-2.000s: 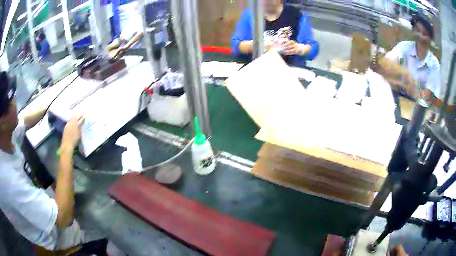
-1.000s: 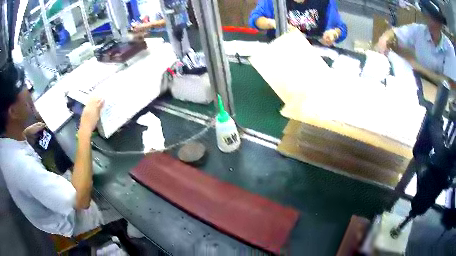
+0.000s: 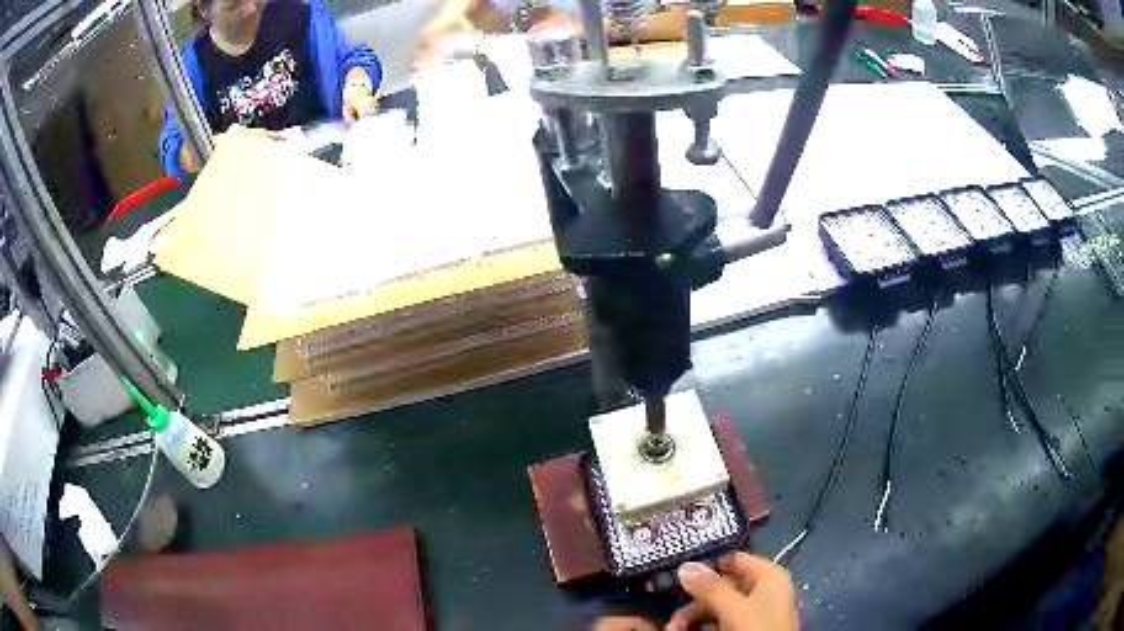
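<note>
A black square LED work light [image 3: 678, 540] lies on the reddish-brown fixture [image 3: 562, 518], partly covered by the cream press pad [image 3: 635, 475]. The black arbor press [image 3: 637, 296] stands above, its ram meeting the bolt on the pad. My right hand [image 3: 742, 597] grips the lamp's front edge with fingers and thumb. My left hand [image 3: 625, 625] shows only as a sliver at the bottom edge, near the lamp's front left; its grip is hidden.
Several lamps [image 3: 869, 240] stand in a row at the right, cables trailing forward. Stacked cardboard [image 3: 431, 358] lies behind the press. At left are a squeeze bottle [image 3: 190, 451] and reddish-brown board [image 3: 265, 589]. The dark press lever [image 3: 807, 111] slants up right. A person in blue sleeves is opposite.
The view has swung right, bringing the press to the middle and the lamp row into view. My hands now show at the lamp; the worker on the left has mostly left the picture.
</note>
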